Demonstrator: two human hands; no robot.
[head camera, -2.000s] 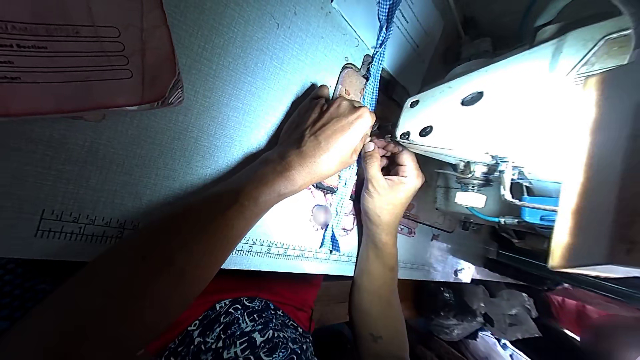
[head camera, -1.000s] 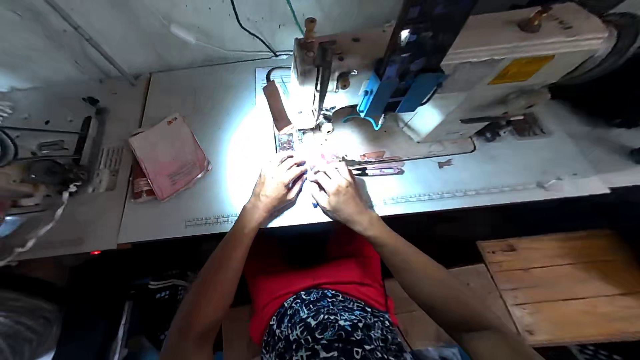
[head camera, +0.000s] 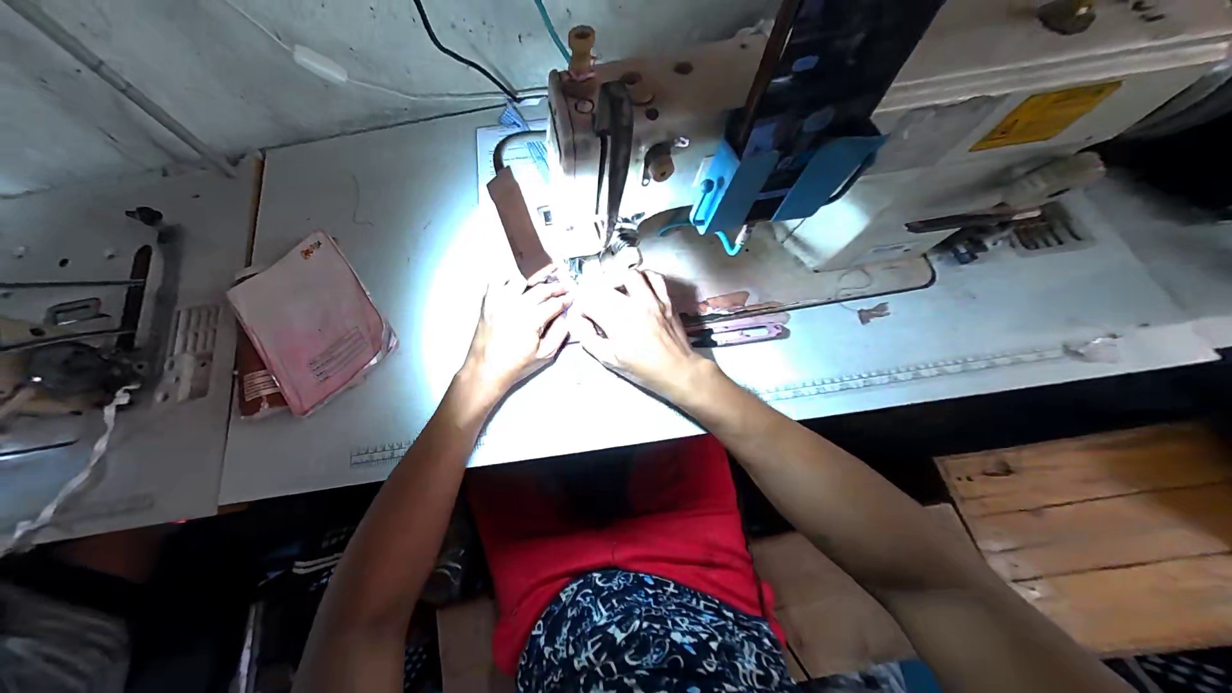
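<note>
In the head view, my left hand (head camera: 520, 322) rests on the white table just left of the needle area of a sewing machine (head camera: 587, 144), fingers bent. My right hand (head camera: 640, 332) lies close beside it, its fingertips right below the presser foot area. Strong lamp glare washes out whatever is between the fingertips, so a grip on cloth cannot be made out. Behind the machine head, a bit of blue-and-white cloth (head camera: 514, 117) shows. A flat brown piece (head camera: 520, 223) slants down to my left fingertips.
A pinkish booklet (head camera: 313, 322) lies to the left. Thread snips (head camera: 741, 332) sit right of my right hand. Measuring tapes (head camera: 914, 373) run along the table's front edge. A phone-like dark panel in a blue holder (head camera: 828, 178) hangs before the machine arm. A second machine (head camera: 72, 366) stands far left.
The view has turned and pulled back widely since two seconds ago. The blue checked strip, plain by my hands then, is now mostly lost from sight. Both hands remain close together at the machine.
</note>
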